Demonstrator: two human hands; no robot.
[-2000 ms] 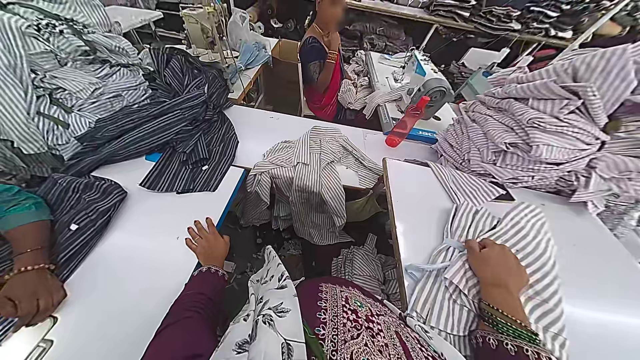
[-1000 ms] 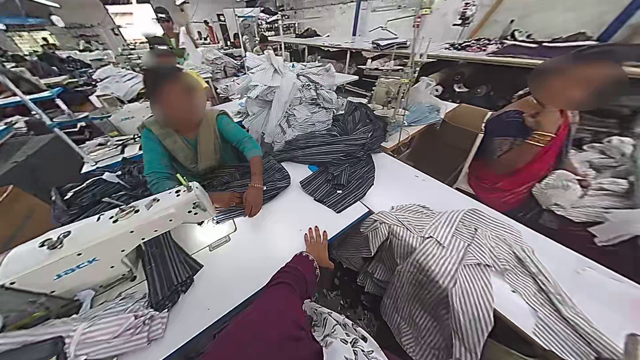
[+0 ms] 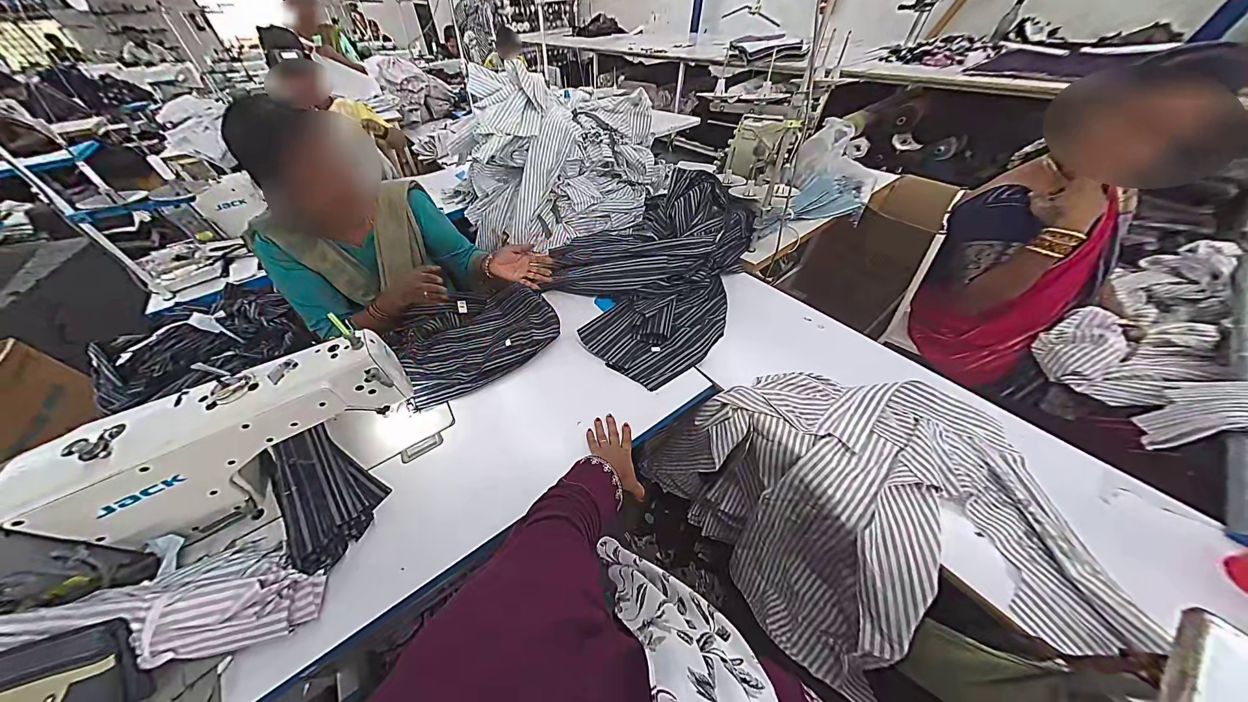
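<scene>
My left hand (image 3: pixel 614 456) rests with fingers spread on the blue-edged rim of a white sewing table (image 3: pixel 497 444) and holds nothing. Just right of it, grey-and-white striped fabric (image 3: pixel 848 487) hangs over another white table and down into the gap between them. My right hand is out of view. Beyond my left hand lies dark striped fabric (image 3: pixel 663 331), and a co-worker's hands are over a dark striped piece (image 3: pixel 478 341). At the left stands a white Jack sewing machine (image 3: pixel 195 448) with dark striped pieces (image 3: pixel 327 497) hanging beside its head.
A co-worker in teal (image 3: pixel 341 234) sits across the table. Another person in red (image 3: pixel 1004 283) is at the right by striped cloth. A tall heap of white striped fabric (image 3: pixel 556 156) stands behind. Pinkish striped pieces (image 3: pixel 224 595) lie at the lower left, near the machine.
The view has swung far left, and my right hand has left it. Since a second ago the teal-sleeved co-worker has lifted a hand off the dark cloth, palm open. My left hand stays on the table edge.
</scene>
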